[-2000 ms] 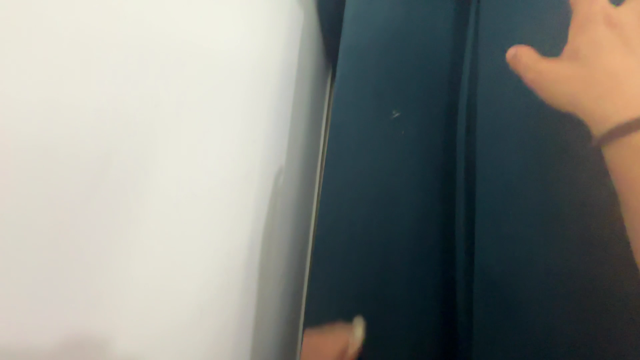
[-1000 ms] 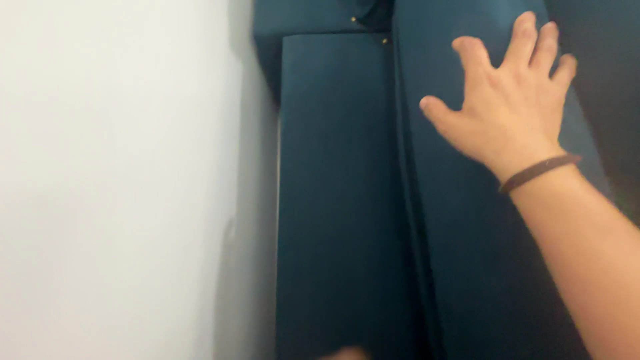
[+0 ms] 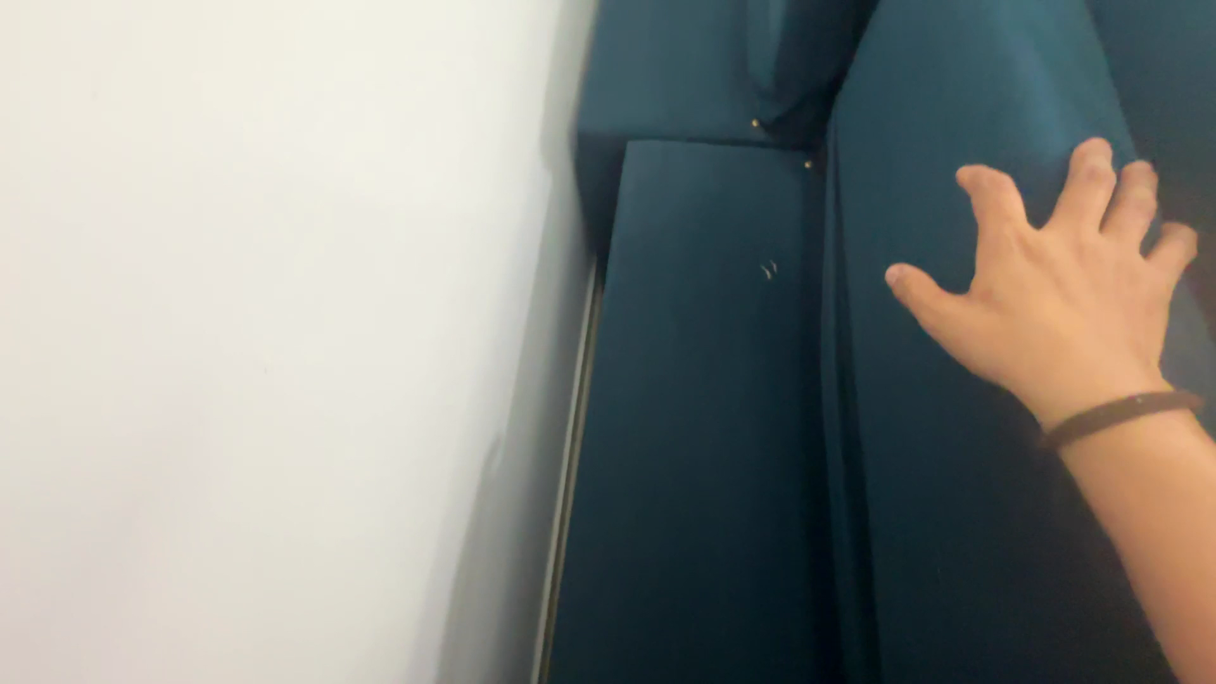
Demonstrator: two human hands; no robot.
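My right hand (image 3: 1073, 285), with a dark band at the wrist, is spread over a dark blue fabric cushion (image 3: 969, 456) of what looks like a sofa. Its fingers are apart and hold nothing; whether they press on the cloth I cannot tell. Left of the cushion runs a long flat blue upholstered section (image 3: 703, 399), with small pale marks (image 3: 769, 271) near its far end. My left hand is out of view.
A white wall (image 3: 266, 332) fills the left side. Between it and the upholstery runs a narrow gap with a thin pale strip (image 3: 570, 456). A further blue upholstered block (image 3: 665, 76) stands at the far end, near two small shiny dots.
The view has shifted, bringing the far upholstered block into sight. A partly seen hand at the bottom edge has left the view. My right hand stays spread over the blue upholstery.
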